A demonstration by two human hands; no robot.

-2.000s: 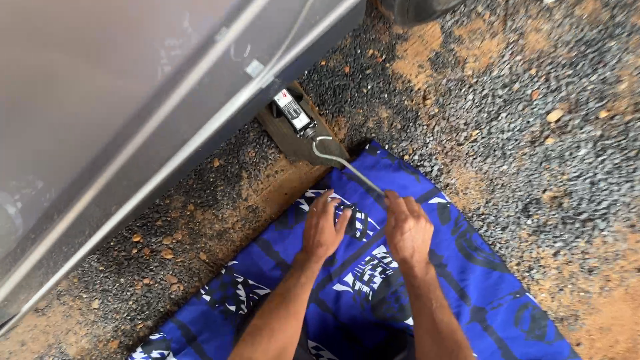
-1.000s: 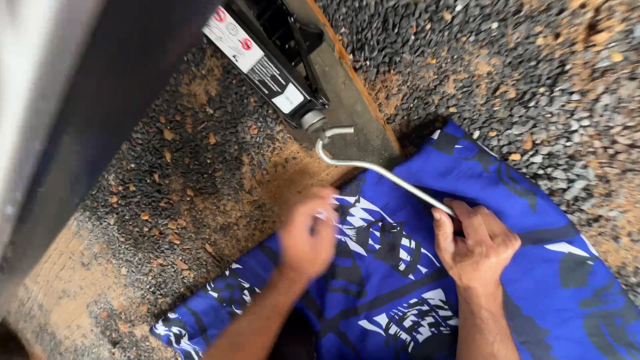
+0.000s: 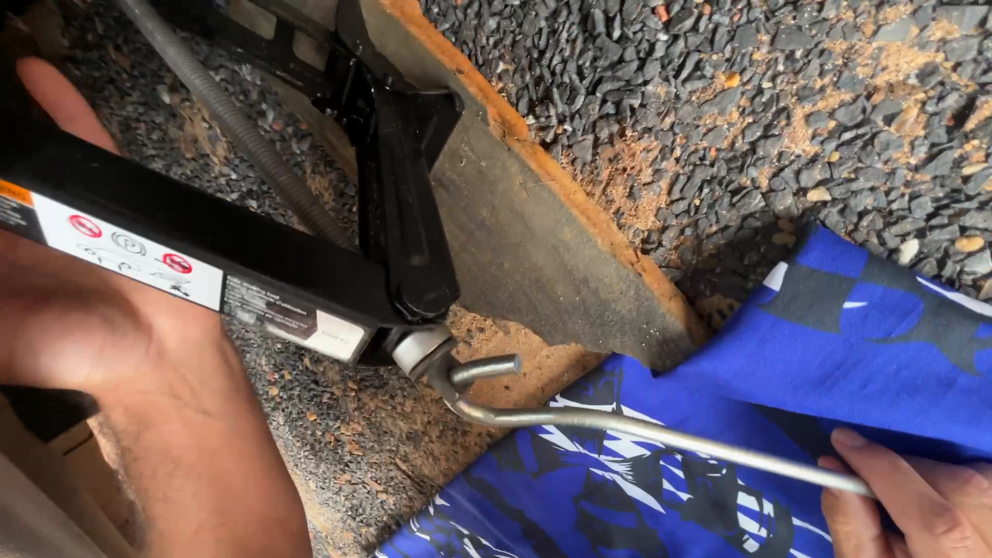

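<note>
A black scissor jack [image 3: 302, 267] with a label of warning pictograms stands on a flat board or slab. Its end eye is engaged by the hooked end of a bent metal crank rod [image 3: 620, 422], which runs right to my right hand [image 3: 914, 496]; thumb and fingers close on the rod's far end. My left hand [image 3: 85, 310] is at the left, behind and under the jack's labelled arm, with its fingers partly hidden by it. Whether it grips the jack is not visible.
A ribbed grey hose [image 3: 240, 132] passes behind the jack. The slab [image 3: 527, 225] with an orange-brown edge lies on dark gravel [image 3: 744, 116] and sandy soil. Blue patterned cloth [image 3: 697, 387] is spread below the rod and my right hand.
The view has moved much closer to the jack. My left hand has gone from over the cloth to the jack's arm. My right hand still holds the rod.
</note>
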